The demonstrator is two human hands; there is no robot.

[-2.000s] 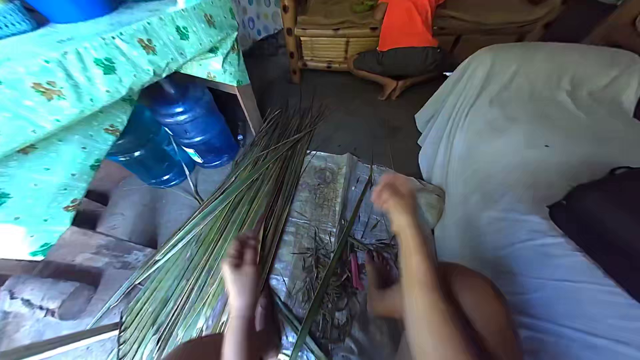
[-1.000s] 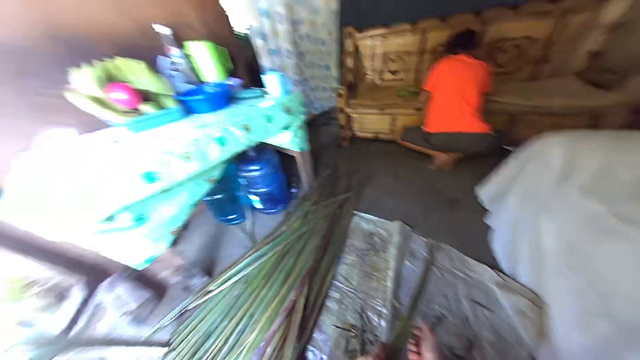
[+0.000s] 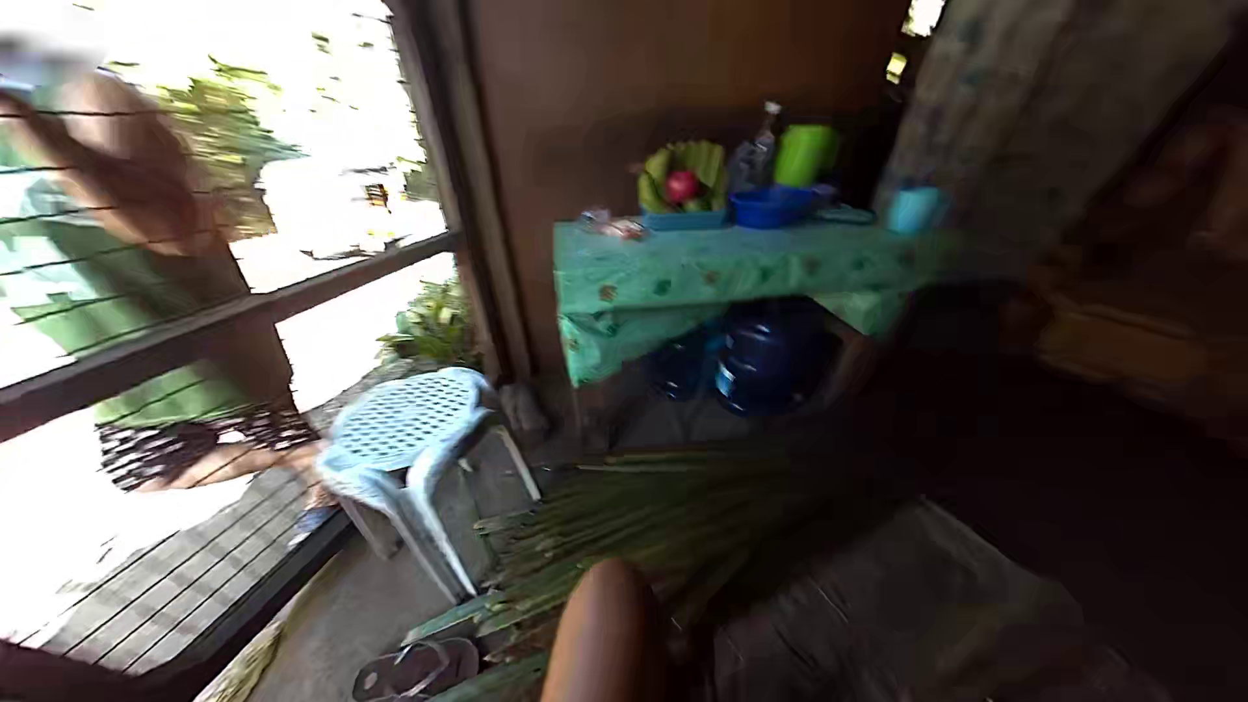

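Neither of my hands shows in the head view now. My bent knee (image 3: 609, 624) rises at the bottom middle. Just beyond it a pile of long green palm leaves (image 3: 663, 526) lies on the floor, its cut ends pointing left and its far part lost in shadow. A dark, creased sheet (image 3: 877, 604) is spread to the right of the leaves. One flip-flop (image 3: 414, 671) lies at the lower left, beside the leaf ends.
A light blue plastic stool (image 3: 405, 424) stands left of the leaves. Behind them is a table with a green cloth (image 3: 731, 268), bearing a fruit tray (image 3: 682, 219) and blue basin (image 3: 770, 207); water jugs (image 3: 760, 366) sit underneath. A person (image 3: 166, 244) is outside the wire-barred opening (image 3: 292, 297).
The view has swung far to the left. Both my hands, seen over the sheet two seconds ago, are out of view. The person in orange has also left the view.
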